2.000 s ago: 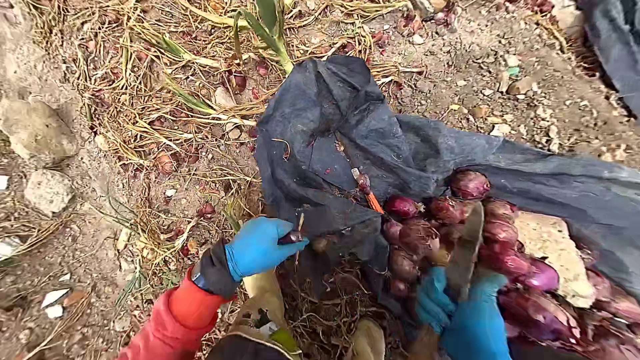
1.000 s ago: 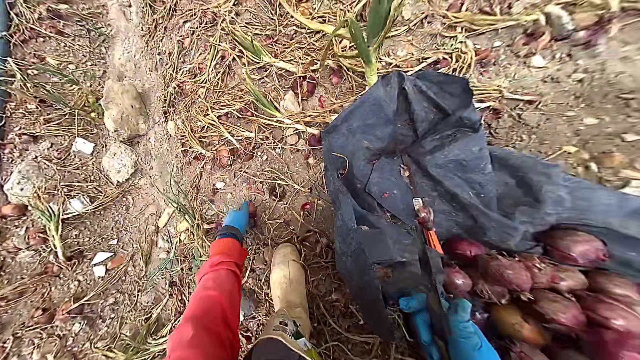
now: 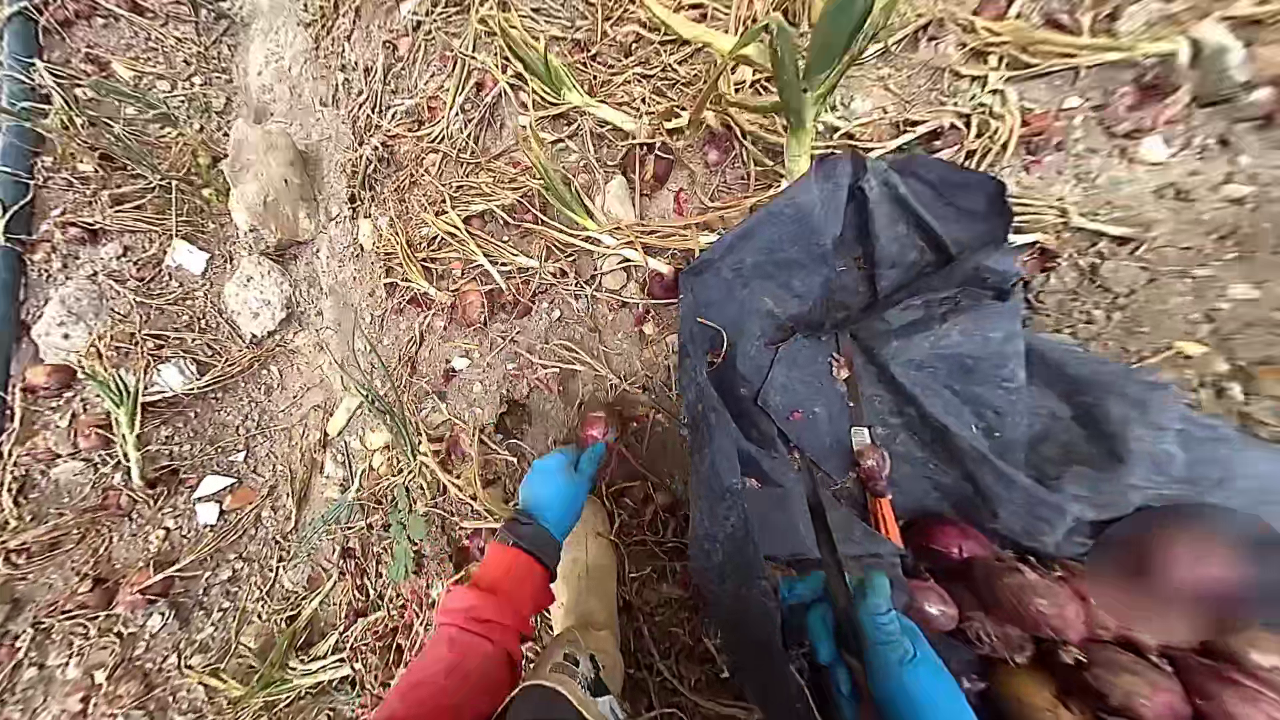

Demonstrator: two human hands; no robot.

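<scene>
My left hand (image 3: 562, 487), in a blue glove below a red sleeve, holds a small red onion (image 3: 594, 428) between thumb and fingers, over the soil beside my boot. My right hand (image 3: 885, 640), also blue-gloved, grips a long dark knife (image 3: 832, 540) whose blade points up the view over black plastic sheeting (image 3: 780, 260). On the sheet, an orange-handled tool (image 3: 884, 520) lies just above my right hand, with a small onion (image 3: 872, 468) on it. A heap of red onions (image 3: 1035, 600) lies to the right of my right hand.
My tan boot (image 3: 585, 580) stands left of the sheet. Dry onion leaves and roots cover the soil. Stones (image 3: 268, 185) lie at the upper left, and a dark hose (image 3: 15, 180) runs along the left edge. A green-leaved plant (image 3: 800, 100) stands above the sheet.
My left hand, low at the ground a second ago, is now nearer the sheet with a small onion in view. The view has shifted left since two seconds ago.
</scene>
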